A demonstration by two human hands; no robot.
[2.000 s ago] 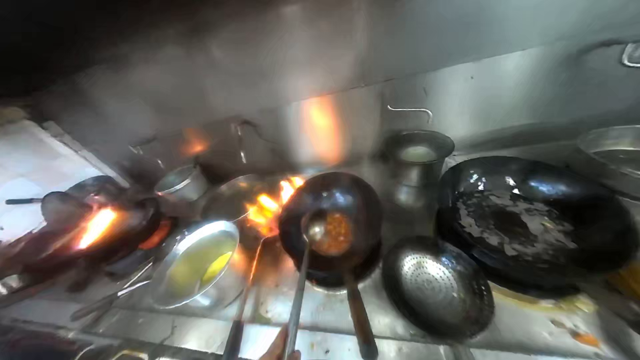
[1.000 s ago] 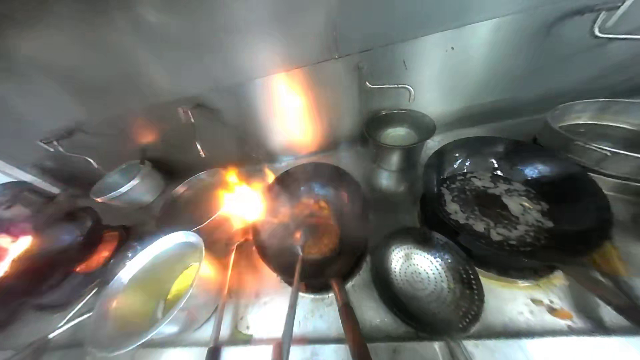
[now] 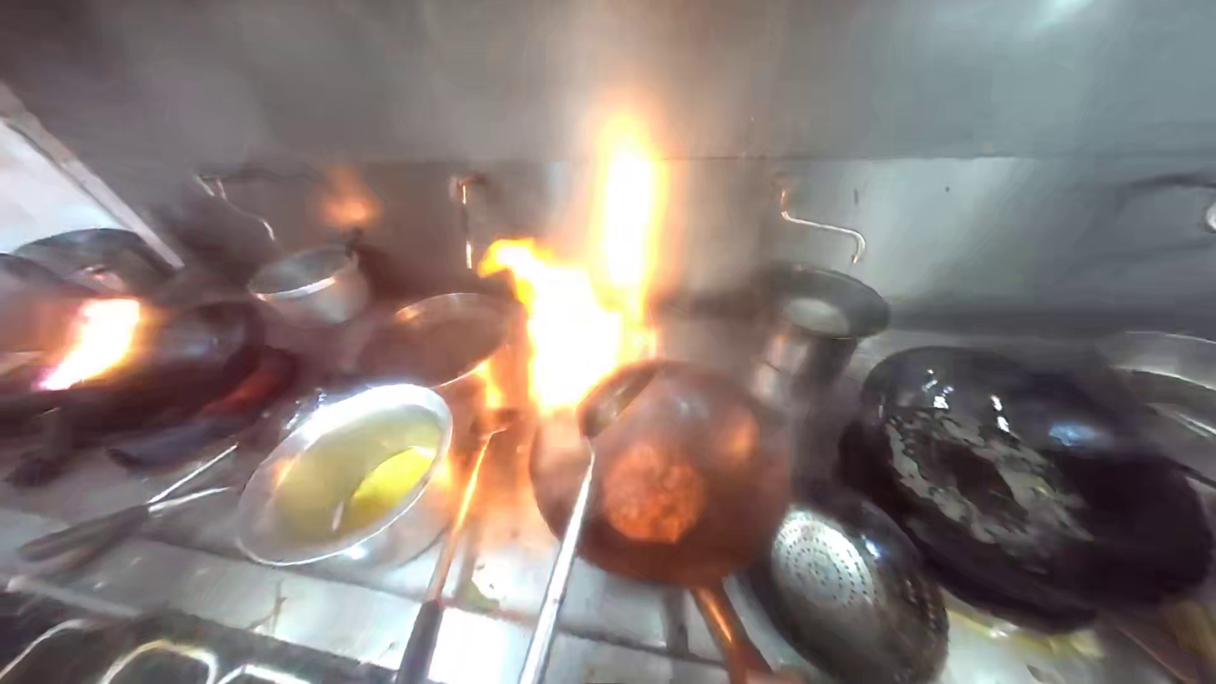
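A dark wok (image 3: 760, 465) with orange-red food (image 3: 655, 494) in it is tilted over the burner, close to a tall flame (image 3: 579, 332). At the bottom edge, a sliver of what looks like my right hand (image 3: 774, 676) is at the end of the wok's wooden handle (image 3: 727, 627), mostly cut off. The bowl of a metal ladle (image 3: 616, 399) is at the wok's left rim, and its long shaft runs down out of view. My left hand is not in view. Another long-handled utensil (image 3: 456, 532) lies left of the ladle.
At the left stand a metal bowl of yellow liquid (image 3: 261, 513), a pot (image 3: 313, 285) and a second wok with flame (image 3: 204, 347). On the right are a perforated strainer (image 3: 845, 579), a big black wok (image 3: 1121, 475) and a tall metal pot (image 3: 807, 351). Taps project from the back wall.
The flame behind the wok has grown much taller. The ladle's bowl has moved from the food to the wok's left rim. Part of a hand by the ladle shaft, seen earliest, is out of view.
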